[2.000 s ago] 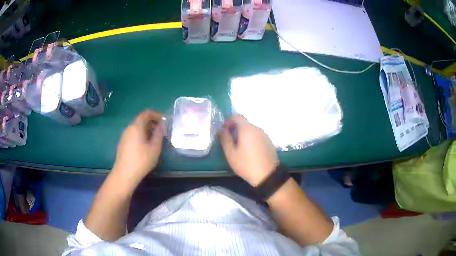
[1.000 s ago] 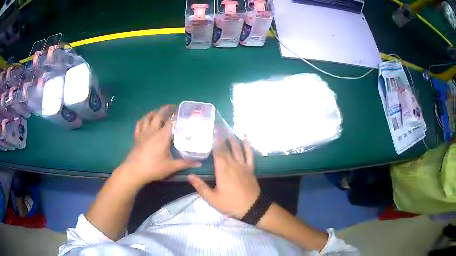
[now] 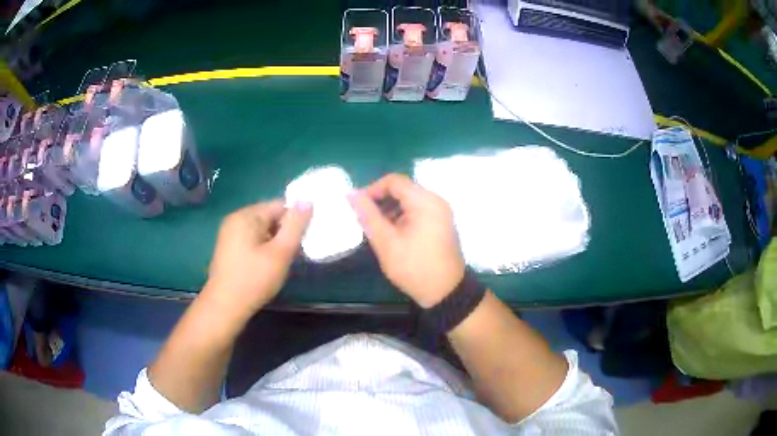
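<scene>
A clear plastic box (image 3: 329, 217) stands on the green mat in front of me; its top is bright white with glare, so the film on it is hard to make out. My left hand (image 3: 260, 247) pinches thumb and finger at the box's upper left edge. My right hand (image 3: 409, 234) pinches at its upper right edge, where film seems to be held. The stack of empty poly bags (image 3: 511, 209) lies flat to the right, glaring white.
Bagged boxes (image 3: 172, 162) stand at the left, with rows of pink boxes (image 3: 34, 213) beyond. Three unbagged boxes (image 3: 411, 64) stand at the back. A white sheet (image 3: 566, 85) carries a dark ribbed device (image 3: 571, 21). Printed leaflets (image 3: 688, 204) and green cloth (image 3: 724, 324) are at the right.
My hands have moved from flat, spread positions around the box to pinching at its top edges. The box top has turned from see-through to glaring white. The whole view has shifted slightly.
</scene>
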